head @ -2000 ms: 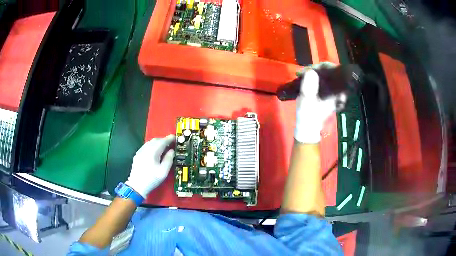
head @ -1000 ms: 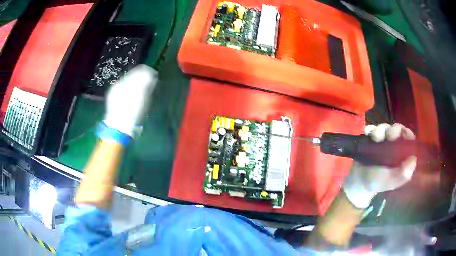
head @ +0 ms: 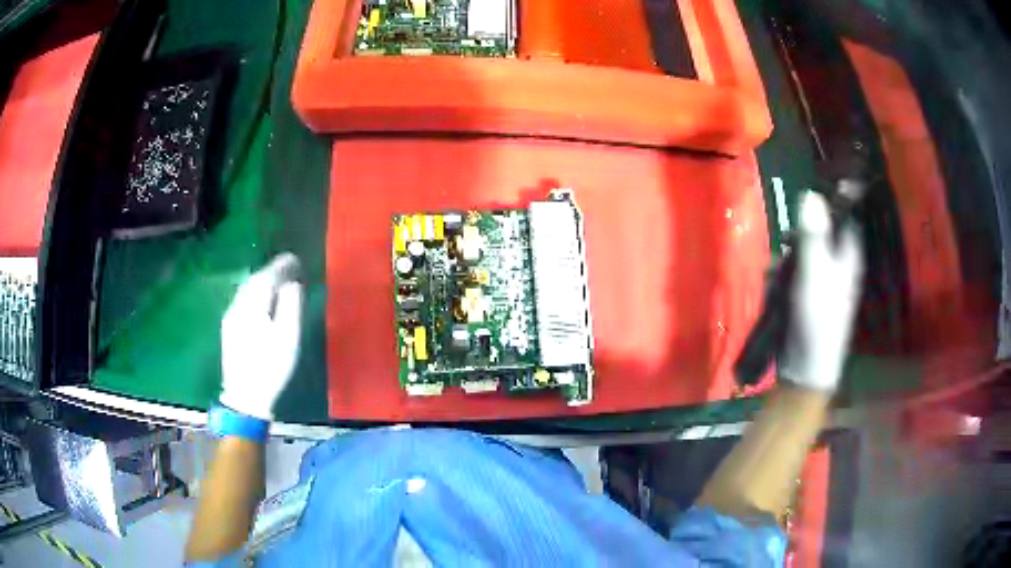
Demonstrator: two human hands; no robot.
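Note:
A green circuit board (head: 466,300) with yellow and white components lies flat on the red foam pad (head: 654,277). Its silver ribbed heatsink (head: 561,283) runs along the right edge. My left hand (head: 263,338), in a white glove, is left of the pad over the green mat, not touching the board. Its fingers are close together; whether they hold anything small is not clear. My right hand (head: 823,294), gloved and blurred, is at the pad's right edge around the black electric screwdriver (head: 762,338), which is tilted and partly hidden by the hand.
A raised red foam fixture (head: 532,105) behind the pad holds another board (head: 432,31), cut off by the top edge. A black screw tray (head: 166,150) is at left. Black totes with red foam (head: 44,144) stand at both sides. A pale strip (head: 780,204) lies at right.
My left hand has come down from near the screw tray towards the bench front. My right hand and screwdriver have moved away from the heatsink and swung more upright. The camera view has also shifted.

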